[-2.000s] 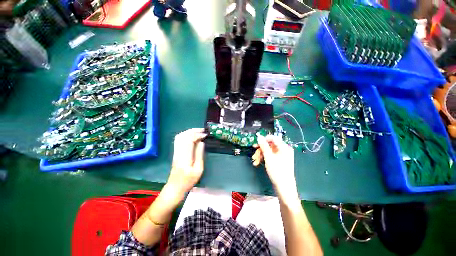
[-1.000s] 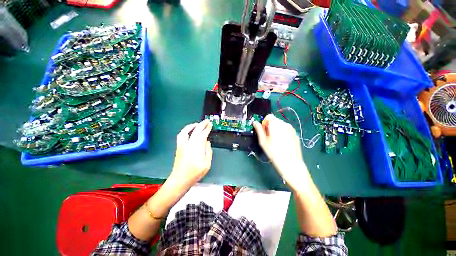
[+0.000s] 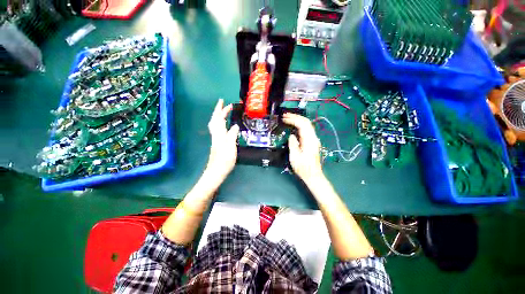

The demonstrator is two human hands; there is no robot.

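Note:
The black test fixture (image 3: 247,156) stands at the bench's middle. Its orange-red toggle clamp handle (image 3: 258,92) is down and points toward me. The clear pressure plate (image 3: 257,138) lies over the middle of the green circuit board (image 3: 277,139), which sits on the fixture and is mostly covered. My left hand (image 3: 221,140) is at the fixture's left side, fingers apart, holding nothing. My right hand (image 3: 303,146) is at its right side, fingers curved and apart, near the board's right end; I see nothing held in it.
A blue left tray (image 3: 167,115) is heaped with populated boards. A loose board pile (image 3: 390,123) lies right of the fixture beside thin wires (image 3: 344,150). Blue right front bin (image 3: 433,155) and blue right rear bin (image 3: 380,60) hold boards. A white power supply (image 3: 318,28) stands behind.
The clamp handle has come down and the pressure plate now covers the board's middle. Both hands have let go of the board and moved to the fixture's sides.

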